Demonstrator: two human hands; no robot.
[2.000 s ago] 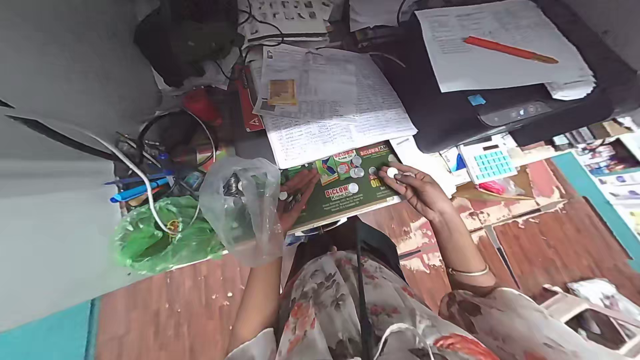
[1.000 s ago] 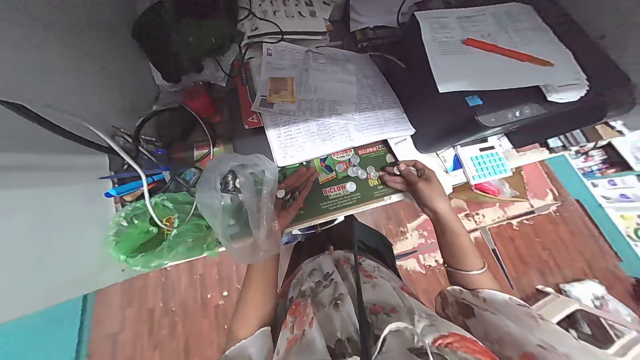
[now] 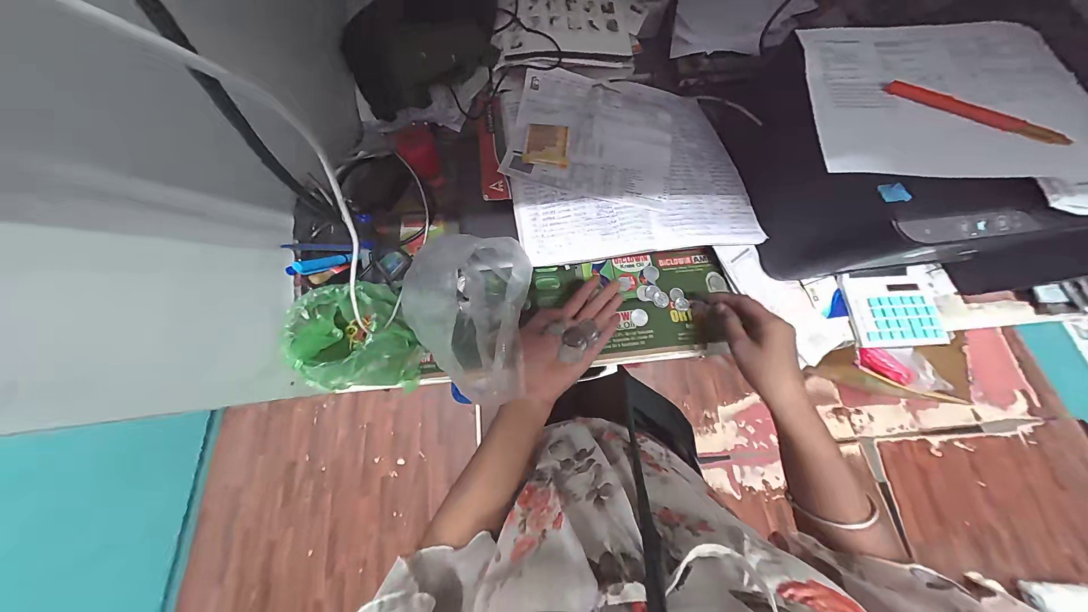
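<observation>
Several silver coins [image 3: 653, 295] lie scattered on a green printed pad [image 3: 633, 340] at the desk's front edge. Over the pad's left part, my left hand [image 3: 565, 340] is palm up, fingers spread, with a few coins [image 3: 578, 337] resting in its palm. My right hand [image 3: 752, 336] is at the pad's right end, thumb and fingers close together beside the coins; whether a coin is between them cannot be made out. A clear plastic bag [image 3: 467, 314] with dark contents touches or overlaps the left wrist area.
Written sheets [image 3: 629, 170] lie behind the pad. A black printer [image 3: 850, 212] bearing papers and an orange pen [image 3: 977, 112] stands at right, near a white calculator [image 3: 897, 314]. At left are a green plastic bag [image 3: 348, 336], blue pens [image 3: 319, 263] and a white cable [image 3: 336, 195].
My left hand has turned palm up and opened, showing coins in it. More coins lie toward the pad's right part than two seconds ago. My right hand remains near that end.
</observation>
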